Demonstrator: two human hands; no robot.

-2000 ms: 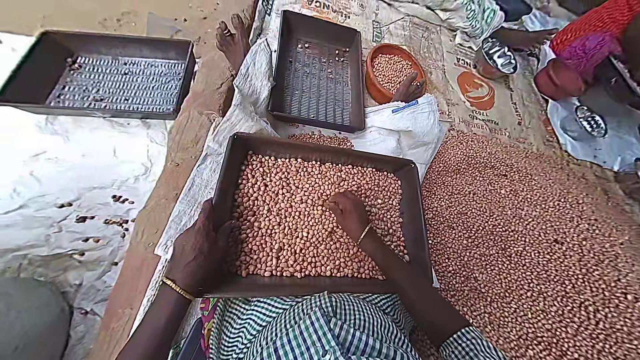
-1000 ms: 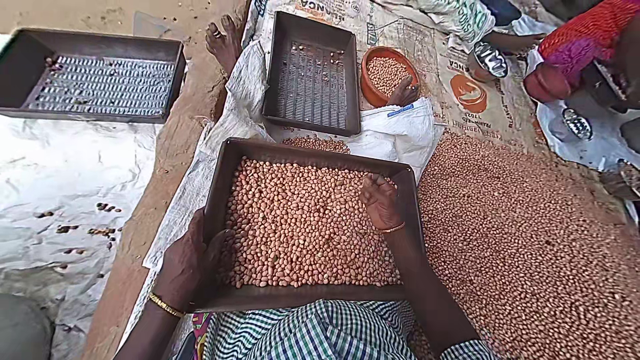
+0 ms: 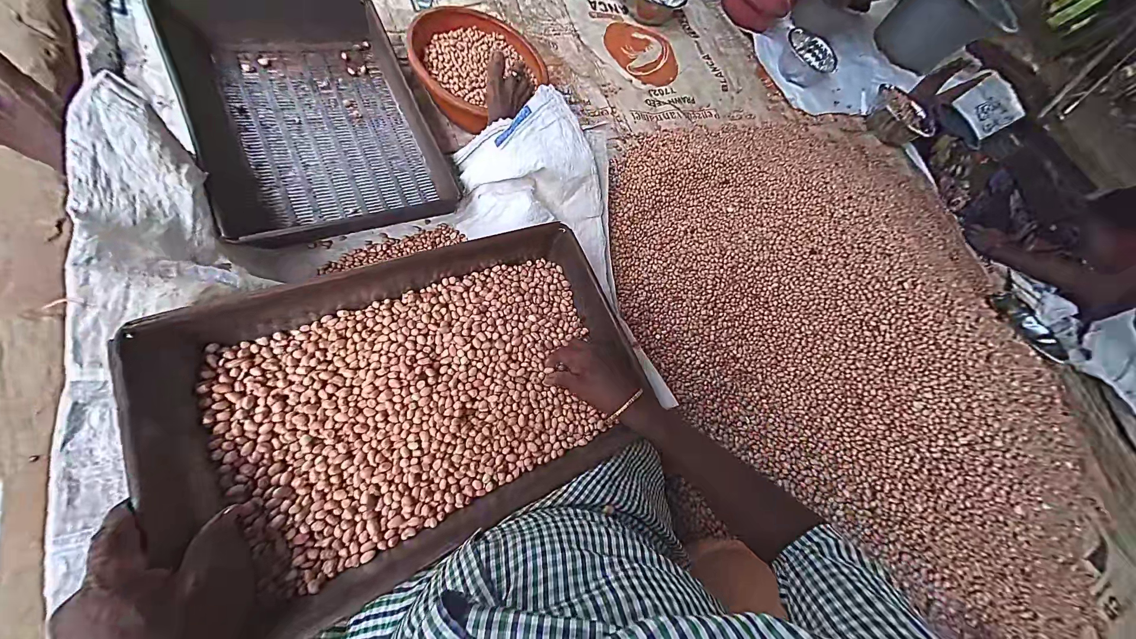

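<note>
A dark rectangular tray [image 3: 146, 390] lies tilted across my lap, with a layer of shelled peanuts [image 3: 390, 399] over most of its floor. My left hand [image 3: 169, 568] grips the tray's near left corner, thumb over the rim. Toward the tray's right side, my right hand [image 3: 595, 377] rests with bent fingers on the peanuts; whether it pinches any is hidden. A thin bangle circles that wrist. Beyond the tray, a few peanuts lie on white woven sacking [image 3: 142, 248].
A dark slatted sieve tray [image 3: 328, 133] stands ahead, holding a few nuts. Beside it another person's hand [image 3: 508, 86] reaches into an orange bowl [image 3: 422, 67] of peanuts. A broad peanut heap [image 3: 843, 337] spreads on the right. Metal containers and another person's arms are at far right.
My right hand has lowered from above the tray's right part onto the peanuts there. My left hand keeps its hold on the tray. The view has swung right.
</note>
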